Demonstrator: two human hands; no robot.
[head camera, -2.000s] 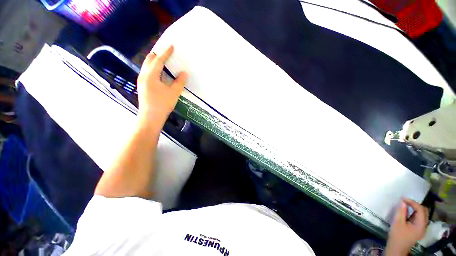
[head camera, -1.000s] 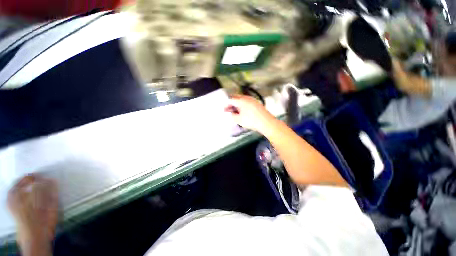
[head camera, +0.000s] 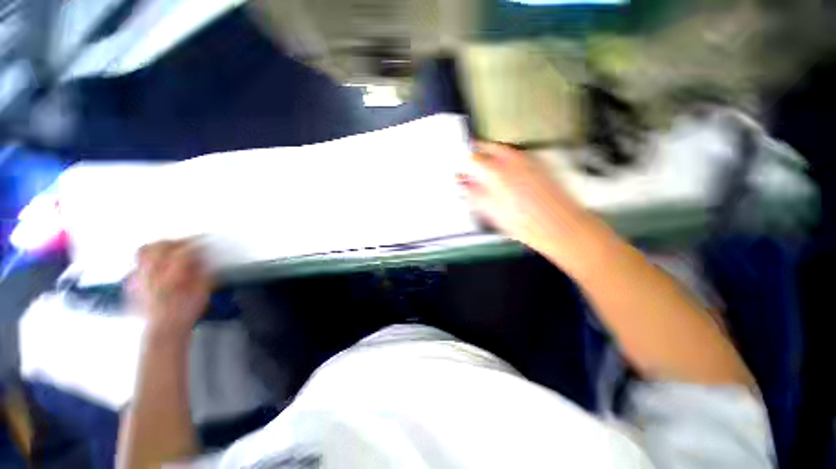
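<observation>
The frame is blurred. A long white fabric panel (head camera: 302, 197) lies along the front of the table, its near edge along the green table edge. A dark fabric panel (head camera: 229, 114) lies behind it. My left hand (head camera: 172, 279) is at the panel's near edge on the left, fingers bent; blur hides whether it grips. My right hand (head camera: 513, 188) holds the panel's right end with bent fingers, below the sewing machine head (head camera: 367, 37). The bright needle area (head camera: 380, 94) is beyond the white panel.
The green table edge (head camera: 339, 264) runs across in front of my lap. White pieces (head camera: 78, 343) hang at lower left. A blurred blue thing (head camera: 32, 183) is at far left. A dark blue crate (head camera: 752, 311) is at right. White and grey panels (head camera: 147, 41) lie at upper left.
The view has swung back left and nearer to the panel. My left hand now shows farther right, at the table's front edge. My right hand remains at the panel's right end.
</observation>
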